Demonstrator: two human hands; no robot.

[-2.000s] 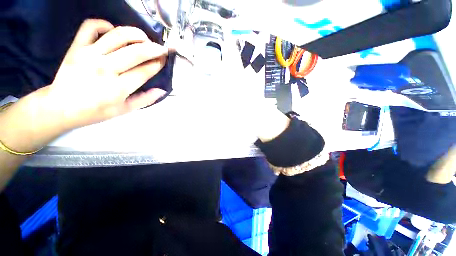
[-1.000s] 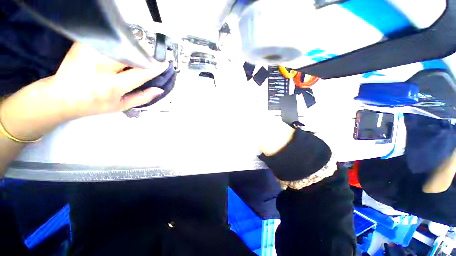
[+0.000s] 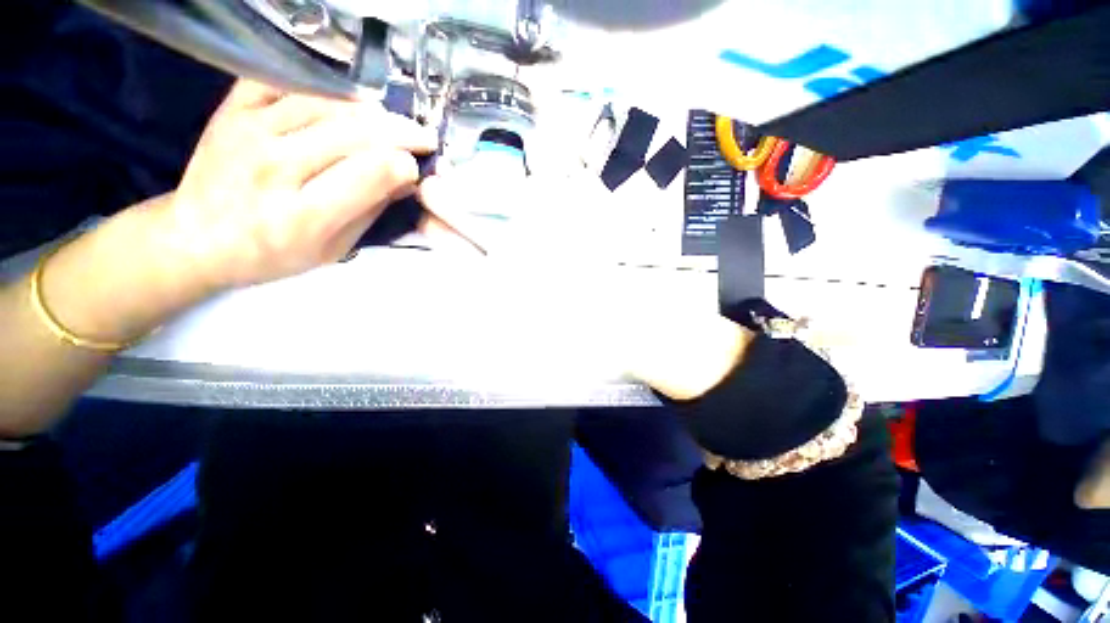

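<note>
My left hand (image 3: 286, 189) is at the sewing machine's metal needle area (image 3: 420, 79), its fingers closed on a small piece of navy cloth (image 3: 392, 224). The cloth shows dark below the fingertips; the rest is hidden. My right hand (image 3: 696, 363) comes in from the lower right. Only its wrist side shows clearly; the palm and fingers wash out into the white table, and a faint fingertip edge shows beside the cloth. Large navy cloth (image 3: 97, 134) lies behind my left hand.
Black scraps (image 3: 631, 146), a printed black strip (image 3: 712, 183) and orange-red and yellow scissor handles (image 3: 797, 170) lie right of the needle. Further right are a blue object (image 3: 1016, 217), a phone (image 3: 965, 308) and another person's arm (image 3: 1093, 487). A ruler (image 3: 365, 394) edges the table; blue crates (image 3: 627, 535) stand below.
The view swung towards the machine head and back, with items now further right. My left hand stays by the needle, fingers more closed over the cloth; less cloth shows than one second ago.
</note>
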